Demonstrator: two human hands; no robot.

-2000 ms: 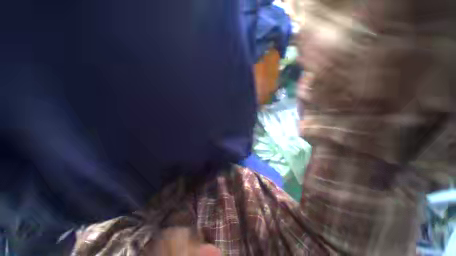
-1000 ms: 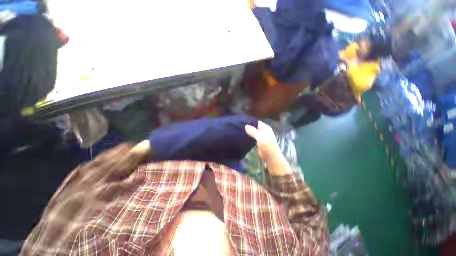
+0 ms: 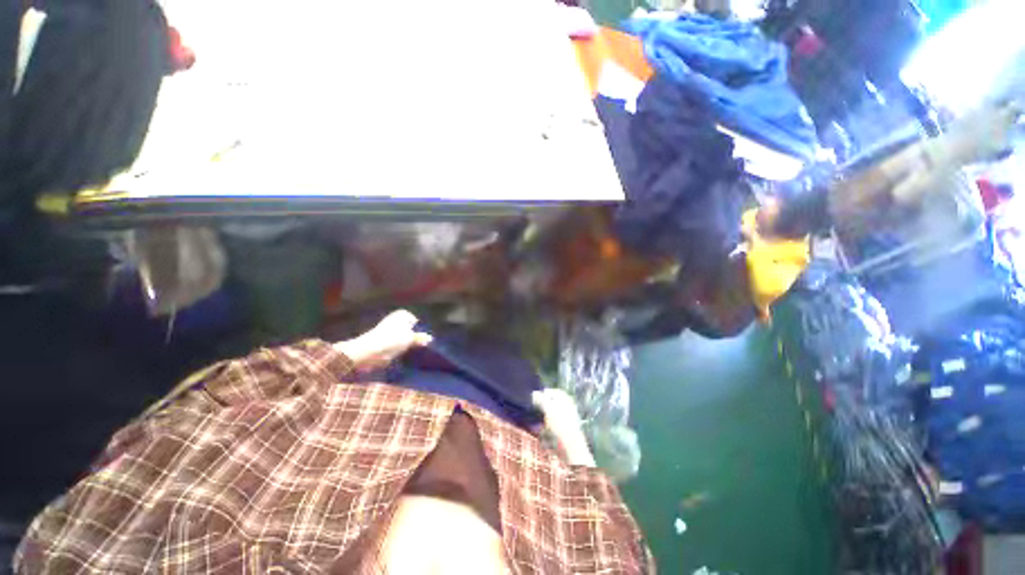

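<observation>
A navy garment (image 3: 478,374) is held low in front of my body, below the table's front edge. It looks folded or bunched, and its lower part is hidden by my checked shirt. My left hand (image 3: 390,339) grips its upper left side. My right hand (image 3: 559,418) is at its right end, with the fingers on the cloth. The hands are a little blurred.
A pale table (image 3: 382,112) lies ahead. A dark garment pile (image 3: 84,101) is at left, a navy pile (image 3: 680,157) and blue garments (image 3: 731,73) at right. Bagged goods (image 3: 865,382) line the green floor (image 3: 714,449). Another person's arm (image 3: 888,180) shows at upper right.
The navy garment was stretched sideways between my hands; it now spans less width and slants down to the right. My left hand moved right and my right hand moved down. The table appears more level.
</observation>
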